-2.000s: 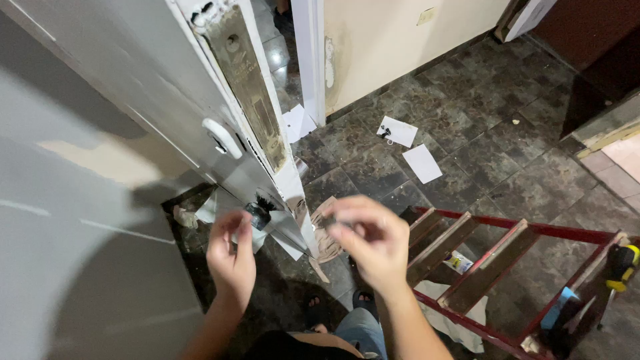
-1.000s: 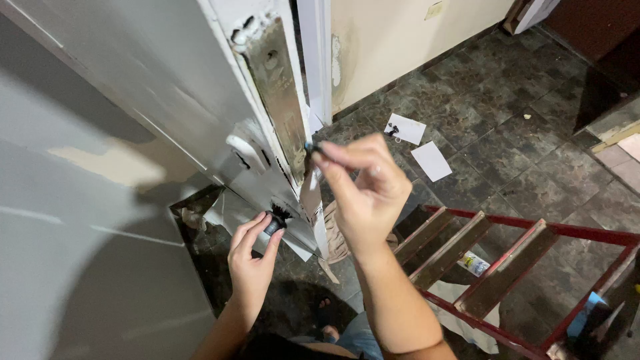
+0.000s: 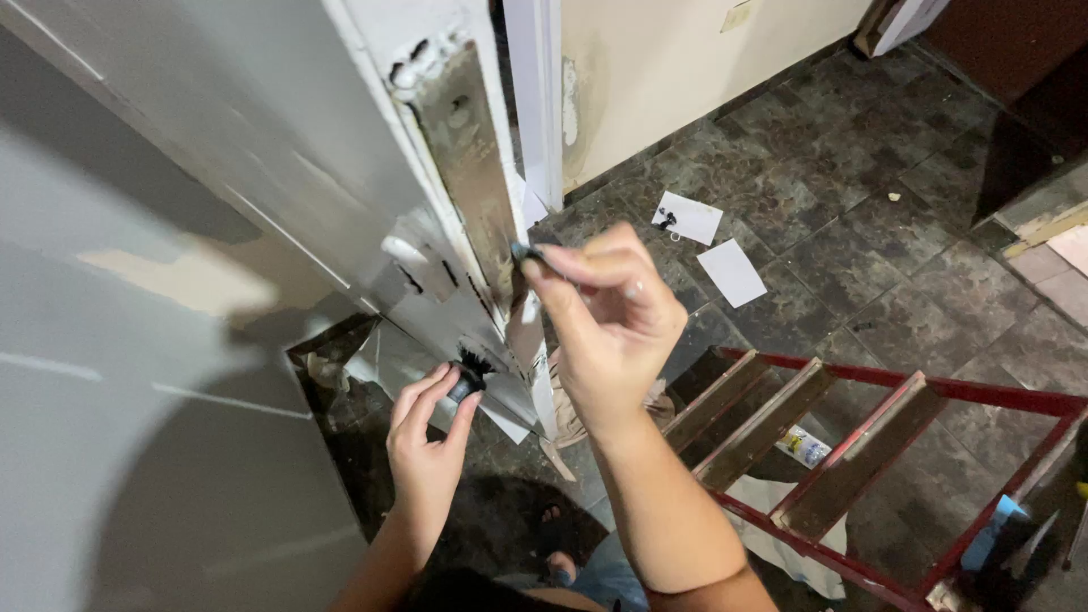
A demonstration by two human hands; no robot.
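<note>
At the lower middle, my left hand (image 3: 433,425) holds a dark round piece (image 3: 465,384) between thumb and fingers, beside a black-edged patch on the face of the painted door (image 3: 340,170). My right hand (image 3: 612,314) is higher up, pinching a small dark piece (image 3: 529,253) with a bluish tip at the door's edge. Along that edge runs a worn, rusty metal plate (image 3: 476,161) with a hole in it. A white oval fitting (image 3: 406,252) sits on the door face to its left. How the two pieces are shaped behind the fingers cannot be told.
A red-railed ladder (image 3: 858,382) stands at the lower right, with a screwdriver (image 3: 1081,490) partly in view beside it. White papers (image 3: 733,273) lie on the dark tiled floor (image 3: 884,212), one with small dark parts on it. A tube (image 3: 803,446) shows between the ladder steps. Crumpled cloth lies by the door's foot.
My left hand has come to the door face with the dark round piece. The right hand has moved up to the door's edge and stays there. The view has shifted a little.
</note>
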